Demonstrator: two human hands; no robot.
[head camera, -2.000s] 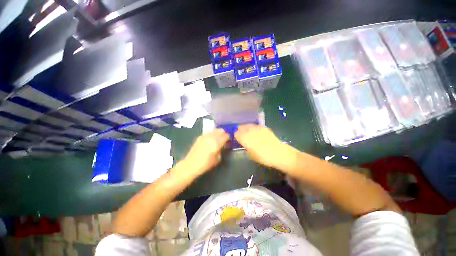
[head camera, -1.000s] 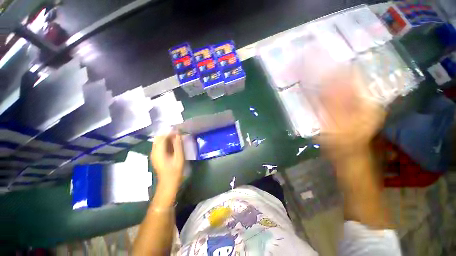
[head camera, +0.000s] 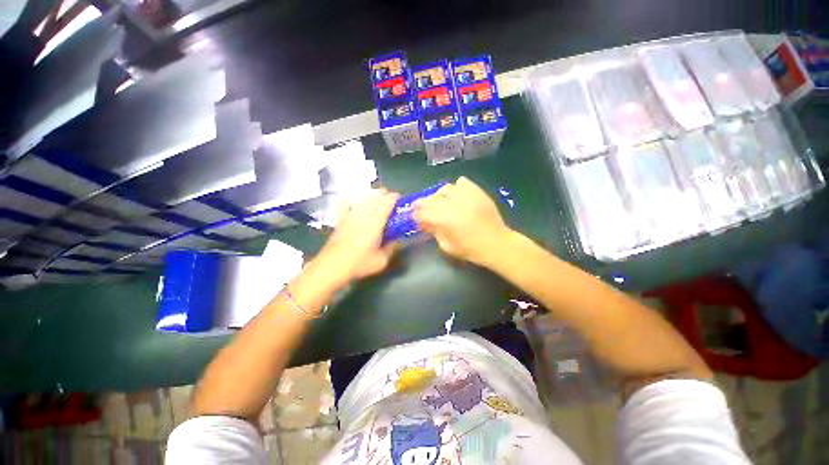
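Note:
A blue retail box (head camera: 406, 216) is held between my hands above the green bench, its blue face with small white lettering upward. My left hand (head camera: 362, 231) grips its left end. My right hand (head camera: 462, 219) is on its right end, fingers curled against it. The fingers hide much of the box, and its contents cannot be seen. The clear plastic tray (head camera: 582, 214) with several flat pale bagged products (head camera: 629, 107) lies to the right.
Finished boxes (head camera: 440, 104) stand in three rows beyond my hands, by the black conveyor belt (head camera: 309, 54). Open cartons (head camera: 182, 163) lean in a long stack at left. One open blue-and-white carton (head camera: 192, 291) lies nearer. Small scraps (head camera: 449, 322) lie in front. A red stool (head camera: 741, 327) is at right.
My right hand has come back from the tray to the box. The box, open on the bench before, is now closed on its upper face and held tilted in both hands.

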